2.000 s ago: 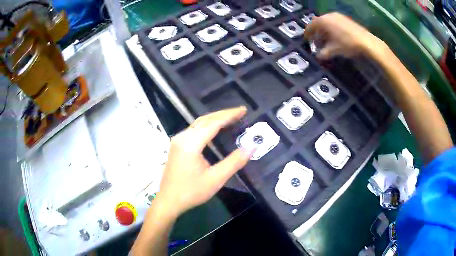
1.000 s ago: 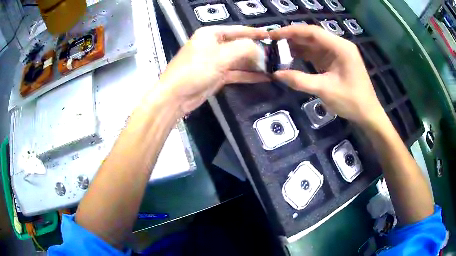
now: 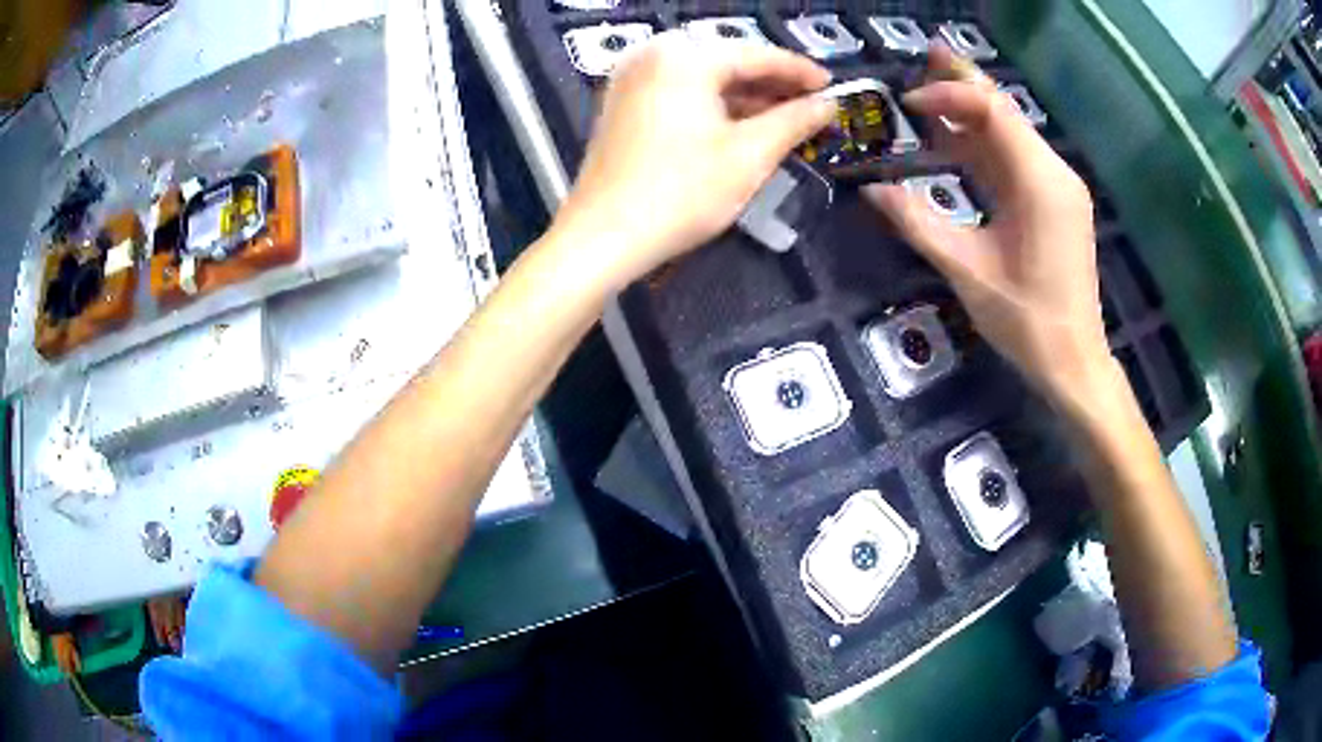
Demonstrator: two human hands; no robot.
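A watch case [image 3: 867,125] with a silver rim and gold-yellow internals is tilted up above the black foam tray [image 3: 754,539]. My left hand [image 3: 682,152] holds its left edge between the fingertips. My right hand [image 3: 1012,218] is at its right side with thumb and fingers apart. Its fingertips are close to the rim; whether they grip it is unclear. A pale grey piece [image 3: 783,206] with a thin dark strip shows below my left fingers. Whether it is attached to the case is unclear. Back covers with dark round centres, such as one front cover [image 3: 787,397], lie in the tray pockets.
At left is the white-silver machine [image 3: 348,341]. It bears a left orange fixture [image 3: 87,287], and a right orange fixture [image 3: 225,229] holding a case with gold internals. A red emergency stop button [image 3: 294,496] is partly behind my left forearm. Loose white film [image 3: 1080,616] lies right of the tray.
The case has turned so its gold internals show, and sits slightly farther right and up. My right fingers have spread. The pale grey piece now shows below my left hand.
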